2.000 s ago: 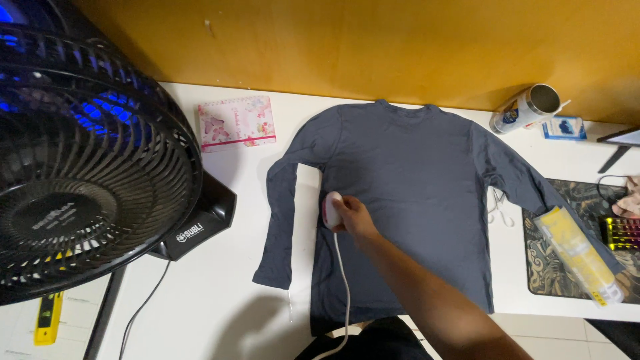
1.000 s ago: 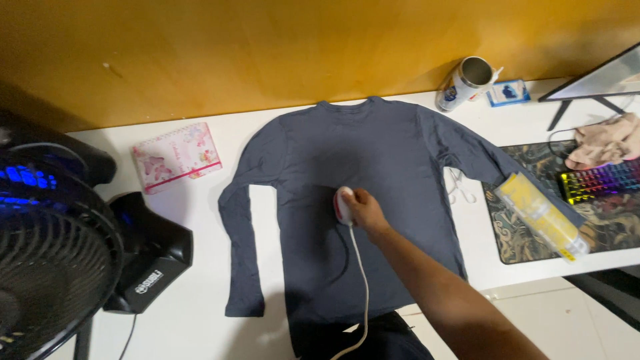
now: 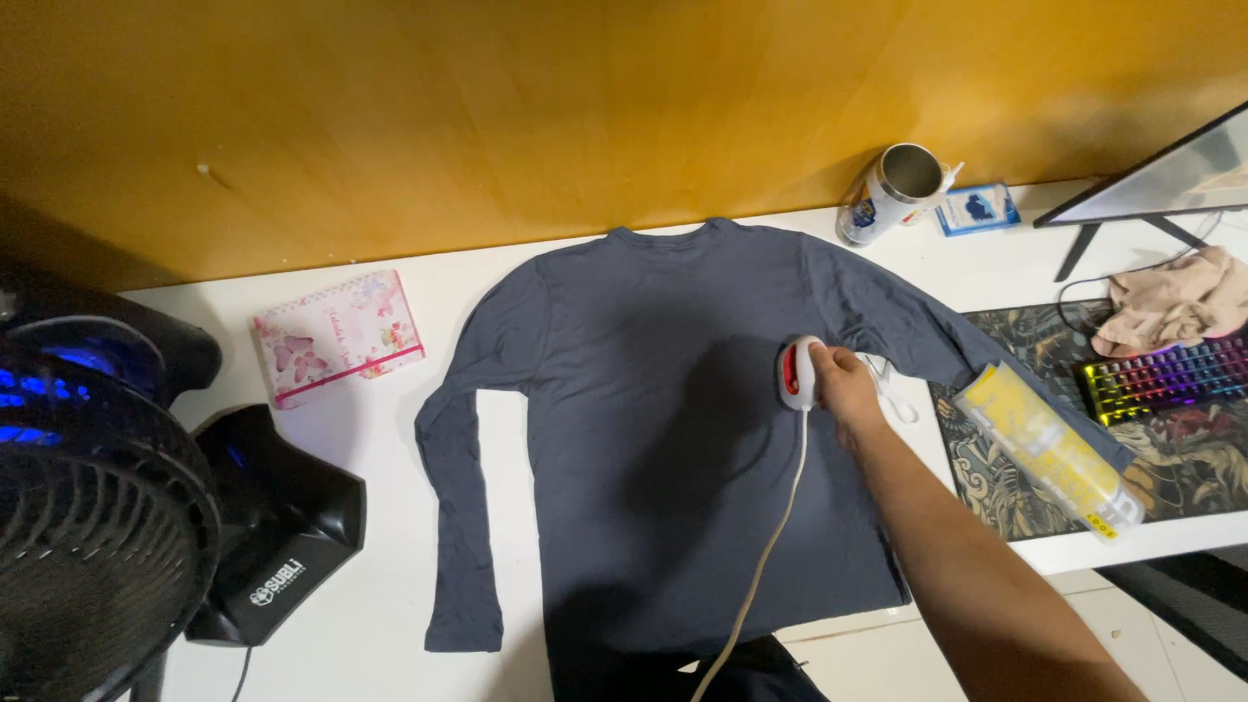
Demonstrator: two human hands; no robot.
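A dark grey long-sleeved shirt (image 3: 624, 468) lies spread on a white table (image 3: 390, 546), its neckline near the wooden panel at the back. My right hand (image 3: 846, 390) grips a small white and red corded device, which looks like a mini iron (image 3: 799, 372), over the right part of the shirt's body. From it a pale cord (image 3: 767, 556) runs down across the fabric. A clear and yellow plastic package (image 3: 1053, 453) rests on the end of the right sleeve. My left hand is out of view.
At the left stand a black fan (image 3: 88, 546) and a pink floral notebook (image 3: 338, 336). A steel-rimmed tumbler (image 3: 889, 195), a blue card (image 3: 978, 210), a monitor (image 3: 1160, 166), a beige cloth (image 3: 1180, 297), a lit keyboard (image 3: 1170, 375) and a patterned mat (image 3: 1004, 497) are at the right.
My right hand has moved the corded device from the left part of the shirt's body across to the right part. The view has shifted to the right.
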